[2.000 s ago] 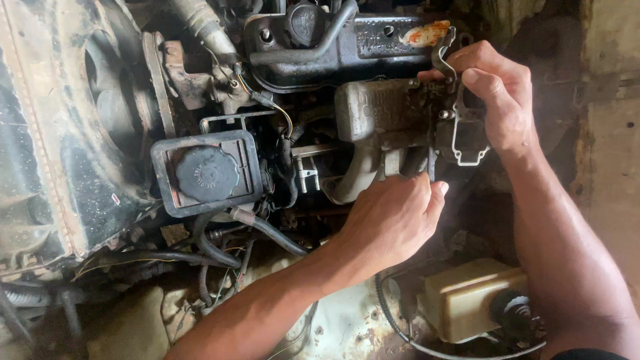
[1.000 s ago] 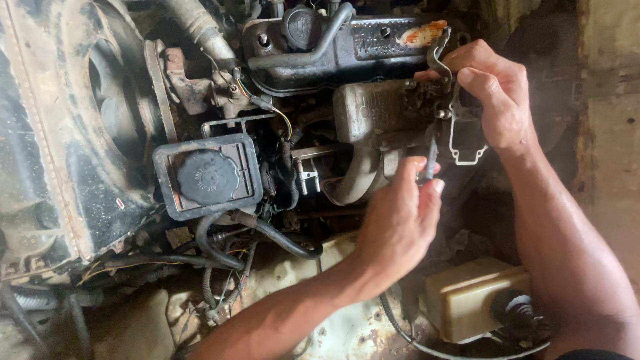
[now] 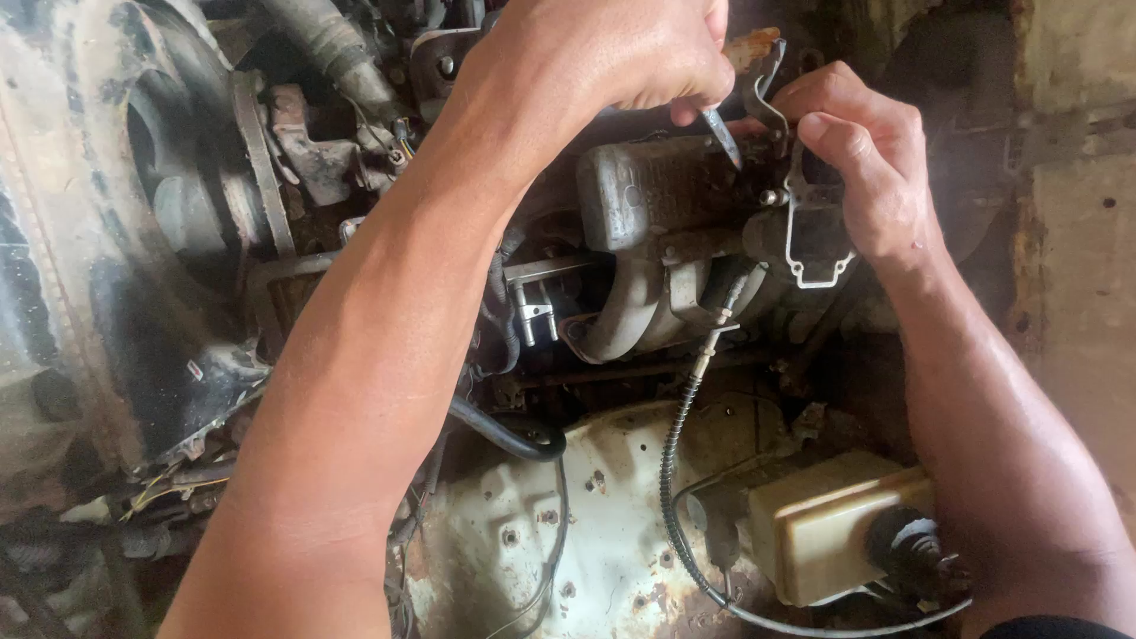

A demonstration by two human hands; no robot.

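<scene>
My left hand (image 3: 630,53) is at the top centre, its fingers closed around a slim metal tool (image 3: 724,140), whose flat tip points down toward the intake manifold (image 3: 652,191). To the right, my right hand (image 3: 856,151) grips the edge of a metal throttle bracket or housing part at the manifold's end; the part's exact kind is unclear. A curved metal bracket (image 3: 770,89) rises beside its fingers. Below the hand hangs a thin metal frame or gasket (image 3: 818,282) with an open middle. A spring-sheathed cable (image 3: 672,444) runs down from a fitting under the manifold.
A yellowed plastic reservoir (image 3: 843,532) with a black cap stands at the lower right. A bent black hose (image 3: 524,444) lies below the manifold. The radiator fan shroud (image 3: 133,222) is at the left. Rusty, pale body metal (image 3: 612,524) lies at the bottom.
My left hand has moved up from below the manifold to above it, with the tool now pointing down. My right hand stays at the manifold's end. The cable's upper part is now uncovered.
</scene>
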